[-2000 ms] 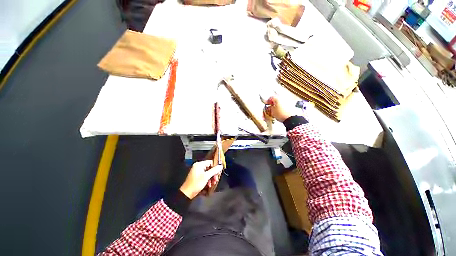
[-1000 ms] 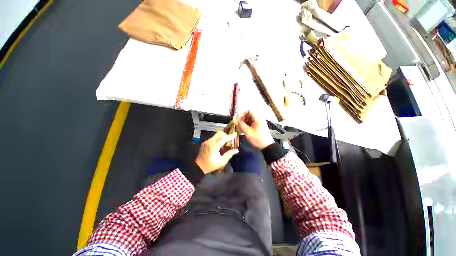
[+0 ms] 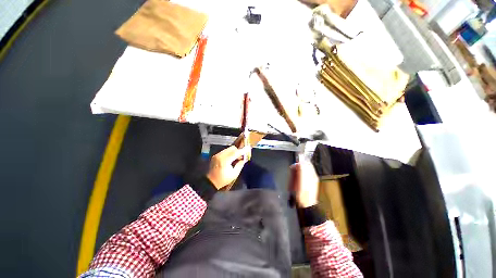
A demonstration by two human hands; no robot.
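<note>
My left hand point(image 3: 224, 166) holds a folded brown bag piece point(image 3: 253, 139) at the narrow bar anvil point(image 3: 246, 115), which sticks out from the table's front edge over my lap. The fingers cover part of the piece, and no small fitting can be made out. My right hand point(image 3: 306, 183) is blurred and closed around the handle of a hammer, right of the bar. The hammer's head point(image 3: 311, 136) is blurred, at the table edge. The handle is mostly hidden by the hand.
On the white-covered table point(image 3: 141, 81) lie a wooden-handled hammer point(image 3: 278, 103), small round dishes point(image 3: 309, 107), stacked brown pieces point(image 3: 353, 89), a brown panel point(image 3: 163, 28), red tape point(image 3: 193, 81) and a black block point(image 3: 253, 16). A cardboard box point(image 3: 333, 206) stands below.
My right hand has left the bag piece, moved right and taken hold of the hammer that hung over the right table edge. My left hand stays on the bag piece. The view has shifted slightly.
</note>
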